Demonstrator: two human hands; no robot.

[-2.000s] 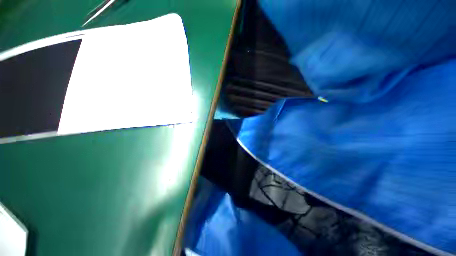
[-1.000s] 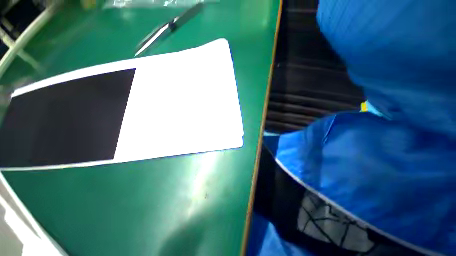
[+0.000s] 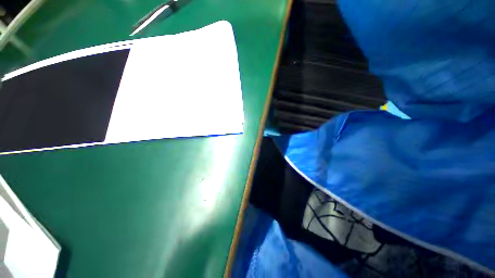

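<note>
Neither of my hands is in view. The black-and-white strip (image 3: 176, 89) lies on the green bench top (image 3: 141, 201) in the upper left. Its glossy black panel (image 3: 59, 100) runs to the left edge and its white end points toward the bench edge. A thin dark and light pointed tool, perhaps tweezers (image 3: 154, 17), lies above the strip, apart from it. A white object with straight edges (image 3: 30, 239) is cut off at the lower left; I cannot tell what it is.
The bench's brown edge (image 3: 252, 168) runs steeply through the middle. Right of it are blue smock cloth (image 3: 418, 163), a dark slatted surface (image 3: 325, 70) and patterned dark and grey fabric (image 3: 336, 217). A pale curved rail (image 3: 19, 21) shows at the upper left.
Since one second ago the view has shifted, so the strip and tool sit higher and further left. The clear plastic at the top has left the picture. No object has visibly moved on the bench.
</note>
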